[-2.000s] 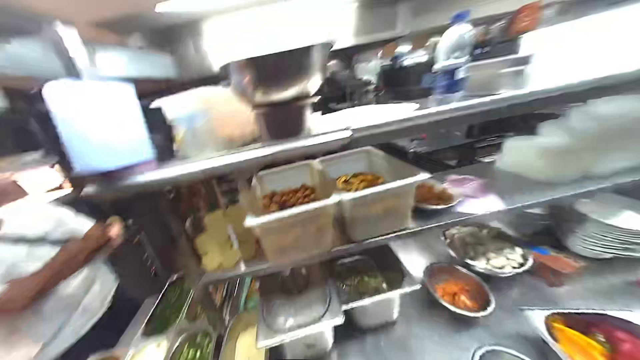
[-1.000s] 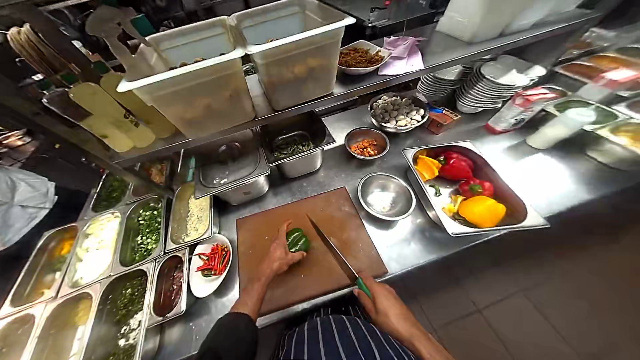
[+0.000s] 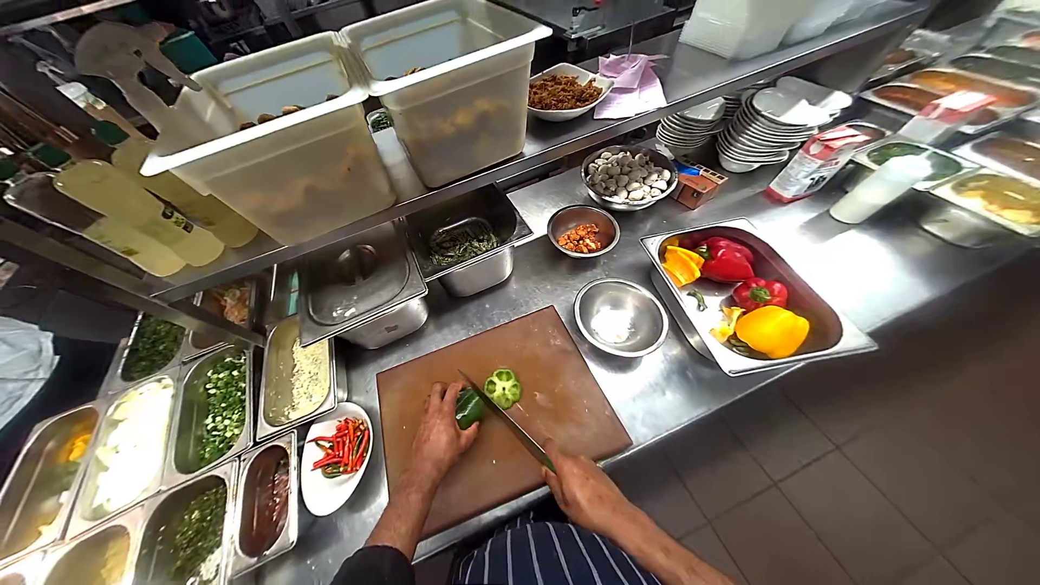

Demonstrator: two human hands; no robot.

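On a brown cutting board [image 3: 536,341], my left hand [image 3: 443,431] steadies a dark green bell pepper [image 3: 469,408] with its fingers around the far side. My right hand [image 3: 585,487] grips the handle of a kitchen knife [image 3: 512,424], whose blade points up and left, its tip between the pepper and a separate green pepper piece [image 3: 503,388]. That piece lies with its ribbed inside showing. An empty steel bowl [image 3: 621,317] stands just beyond the board's right corner. Right of it, a steel tray [image 3: 821,337] holds red peppers [image 3: 760,293] and yellow pepper [image 3: 772,331].
Left of the board stand a white oval plate of red chillies [image 3: 341,447] and steel pans of chopped food [image 3: 223,406]. Behind are a lidded steel container [image 3: 357,284], a small bowl of orange pieces [image 3: 582,231] and a bowl of mushrooms [image 3: 630,176]. A steel shelf carries plastic tubs [image 3: 463,97].
The view has swung down from the shelf to the board. Since one second ago, the knife has come left to the green pepper, and a cut piece now lies apart from it.
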